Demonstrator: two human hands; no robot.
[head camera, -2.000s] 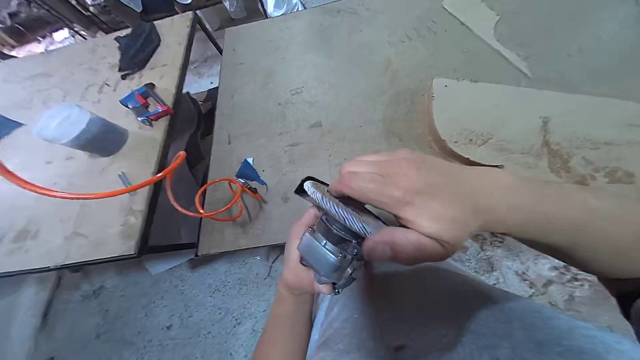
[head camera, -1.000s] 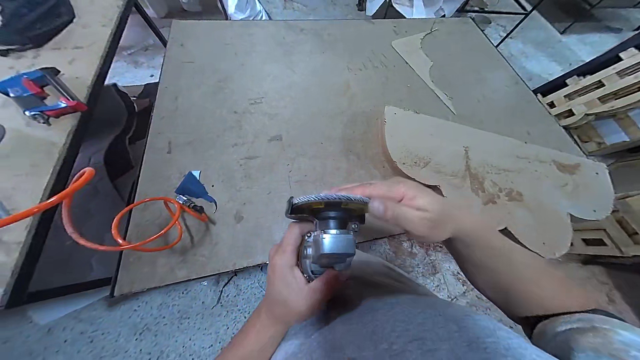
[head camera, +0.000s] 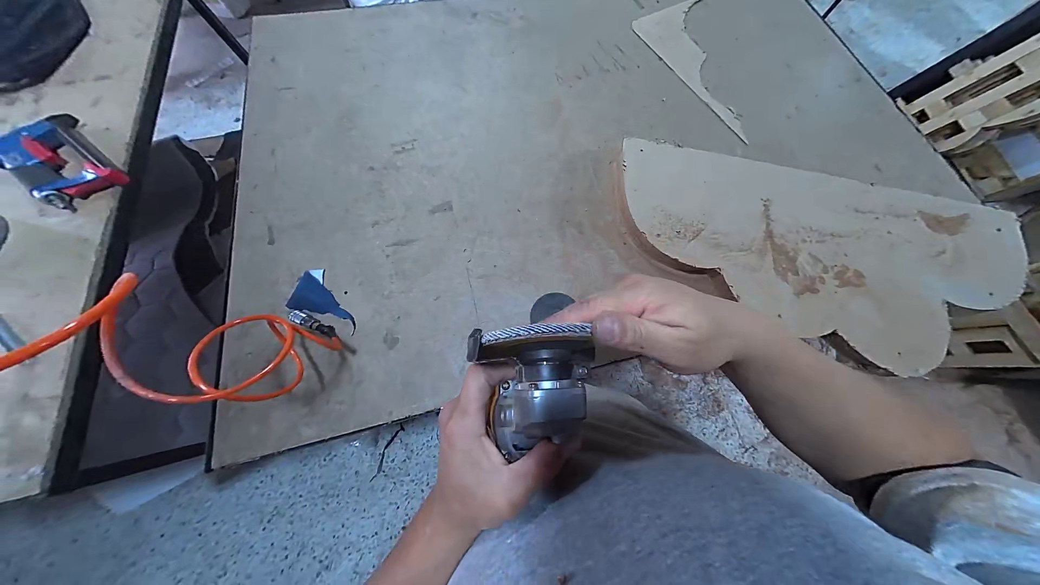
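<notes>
My left hand (head camera: 487, 463) is wrapped around the metal gear head of an angle grinder (head camera: 543, 406), close to my body. On top of the grinder is a silvery disc with slanted ridges (head camera: 536, 331), seen edge-on, with a dark guard at its left end. My right hand (head camera: 666, 321) grips the disc's right side, thumb on the rim and fingers behind it. A dark round piece (head camera: 552, 305) shows just behind the disc. The grinder's rear body is hidden.
A scalloped wooden panel (head camera: 845, 244) and a thin cut-out strip (head camera: 691, 69) lie on the large board (head camera: 406, 203). At left are an orange air hose (head camera: 195, 396) with a metal coupler, a blue scrap (head camera: 318, 294) and a blue-and-red tool (head camera: 65, 166). Pallet-like wood (head camera: 975, 97) stands right.
The grinder has turned from a slanted pose so its disc now faces away, edge-on. My right hand has shifted from over the disc to its right rim. The view has swung right.
</notes>
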